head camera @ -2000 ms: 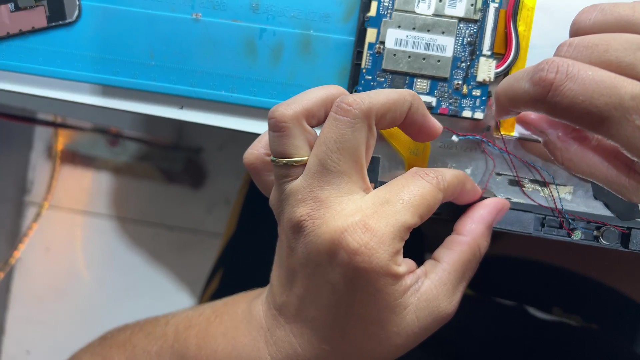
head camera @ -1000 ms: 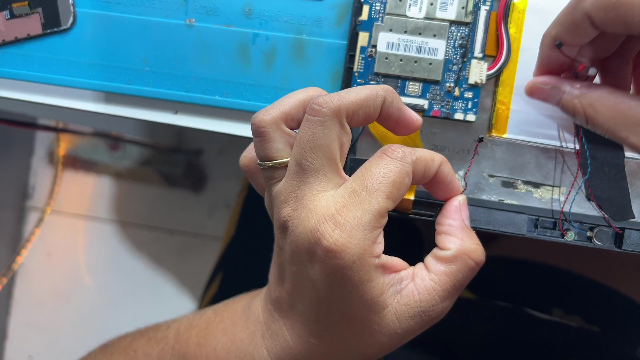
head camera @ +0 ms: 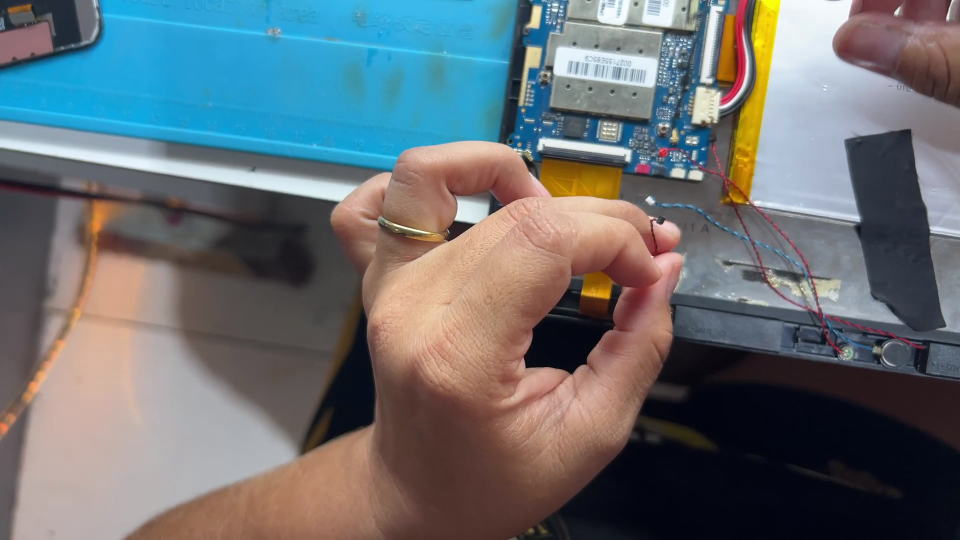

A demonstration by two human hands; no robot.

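Observation:
My left hand (head camera: pixel 502 322), with a ring on one finger, pinches a short dark twisted wire (head camera: pixel 655 234) with a small black end between thumb and fingertips. It is over the lower edge of an opened device's metal frame (head camera: pixel 705 277). My right hand (head camera: pixel 907 52) is partly in view at the top right, over the silvery battery (head camera: pixel 817 97), with nothing seen in it. Above my left hand lies a blue circuit board (head camera: pixel 600 135) with a flat orange ribbon cable (head camera: pixel 577 178). Thin red wires (head camera: pixel 772 225) and a blue twisted wire (head camera: pixel 712 221) cross the frame. Black tape (head camera: pixel 896 232) lies over the battery's edge.
A blue work mat (head camera: pixel 300 82) extends left of the device. At the top left corner is part of a phone screen assembly (head camera: pixel 49 34). A small round metal component (head camera: pixel 895 352) sits in the device's black lower edge. An orange-lit cord (head camera: pixel 75 322) hangs at the left.
My right hand has moved up and right, away from the wires. The black tape, near that hand one second ago, now lies across the battery's edge and frame. My left hand keeps its pinch.

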